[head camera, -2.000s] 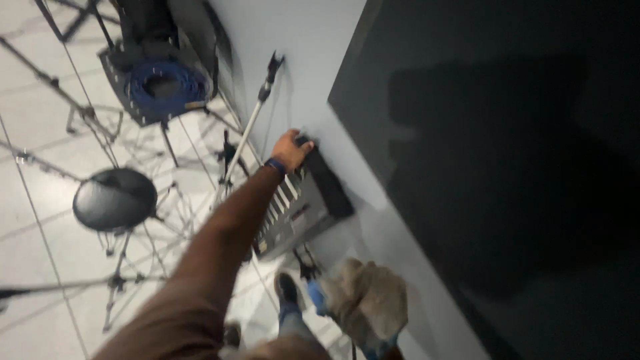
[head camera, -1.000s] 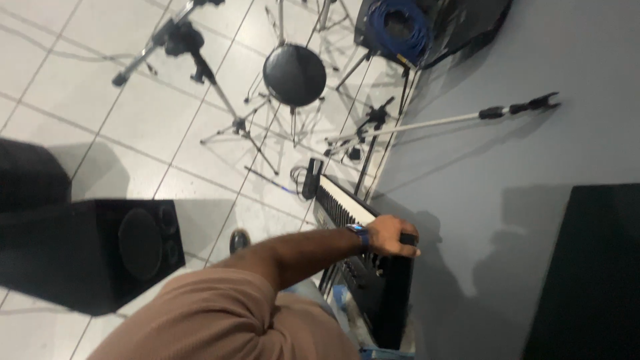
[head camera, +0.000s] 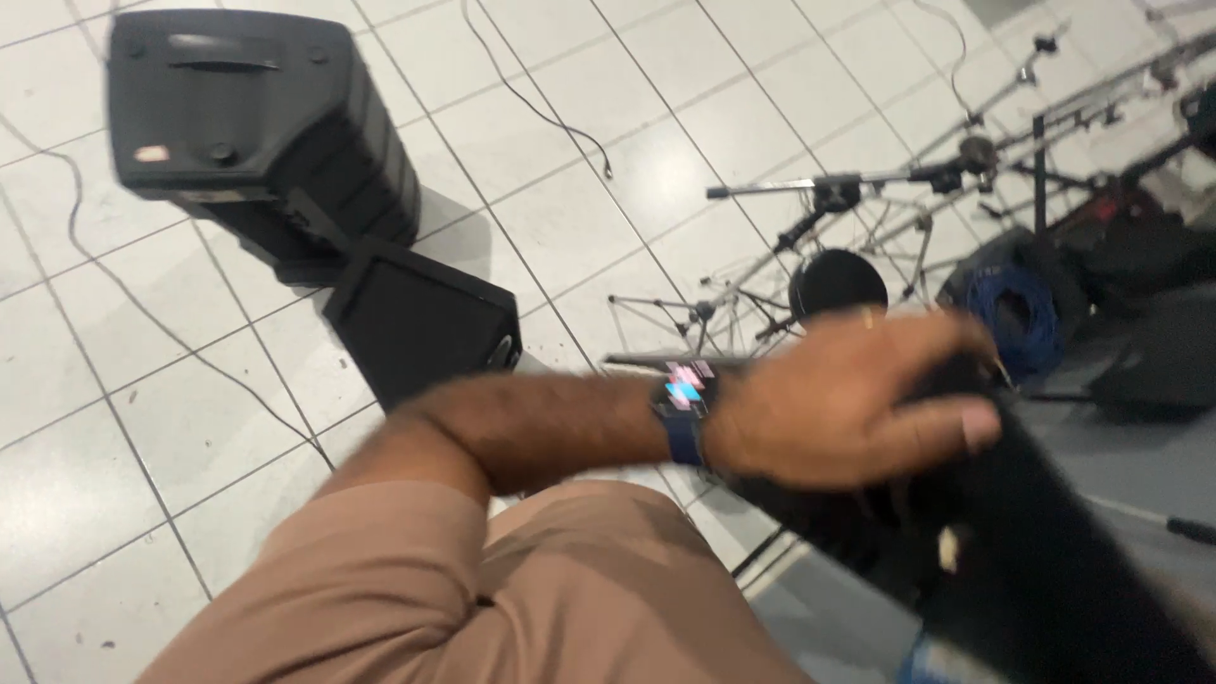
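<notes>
My left hand (head camera: 845, 404), with a watch on its wrist, grips the end of a black electronic keyboard (head camera: 1035, 522). The thumb lies on top, and the fingertips are hidden around the far edge. The keyboard is tilted and blurred, running from beneath the hand toward the lower right. A blue item (head camera: 936, 657) shows below the keyboard at the bottom edge; its kind is unclear. My right hand cannot be made out.
A large black speaker (head camera: 237, 104) and a lower black speaker cabinet (head camera: 427, 313) stand on the tiled floor at left. Thin cables cross the tiles. Microphone stands (head camera: 836, 190), a round black pad (head camera: 838, 285) and a coiled blue cable (head camera: 1012, 313) are at upper right.
The view has swung strongly. The keyboard, low beside the wall earlier, now appears much nearer with my left hand still on it. My right hand and the brownish cloth seen earliest no longer show.
</notes>
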